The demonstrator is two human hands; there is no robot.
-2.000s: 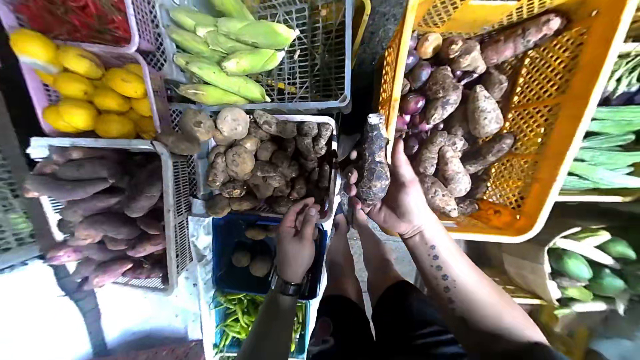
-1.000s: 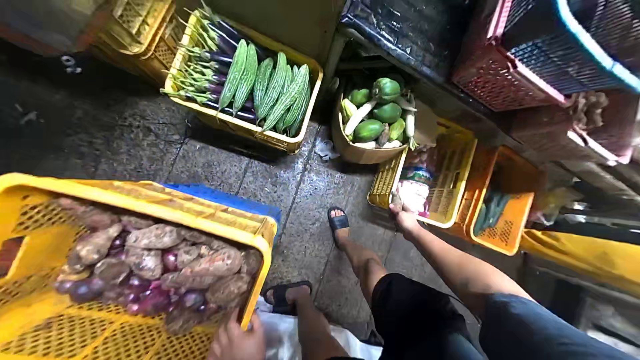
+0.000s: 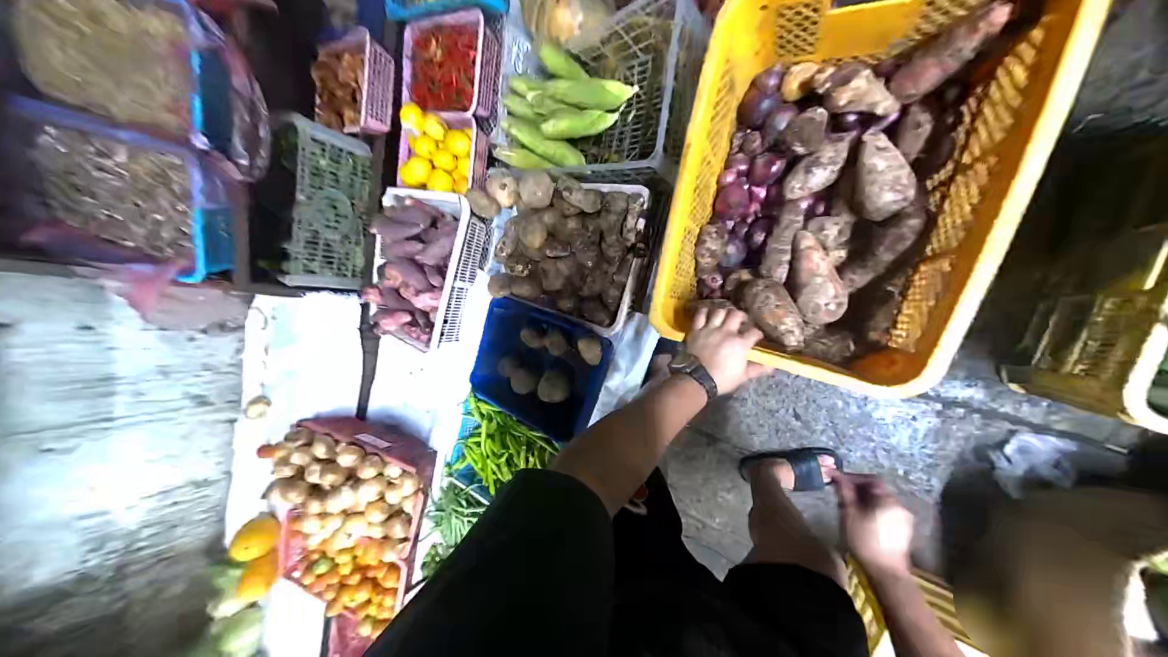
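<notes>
My left hand (image 3: 723,347), with a wristwatch on its wrist, grips the near left rim of a large yellow plastic crate (image 3: 1017,196). Its fingers reach over the rim and its thumb is outside. Inside the crate lie knobbly brown root vegetables (image 3: 818,276) and small purple-red onions (image 3: 741,196). Low on the right, my right hand (image 3: 878,525) hangs blurred beside my leg, away from the crate; its fingers look partly curled, and whether it holds anything cannot be told.
Left of the crate stand baskets of brown tubers (image 3: 570,251), corn (image 3: 557,109), lemons (image 3: 436,155) and sweet potatoes (image 3: 415,260). Nearer are a blue bin (image 3: 488,365), green chillies (image 3: 502,443) and a red crate (image 3: 383,438) with onions and tomatoes. My sandalled foot (image 3: 803,468) is on the floor.
The view has swung from the floor and eggplant crate back to the vegetable baskets. My left hand is still on the yellow crate's rim. My right hand has left the smaller yellow crate and its packaged item.
</notes>
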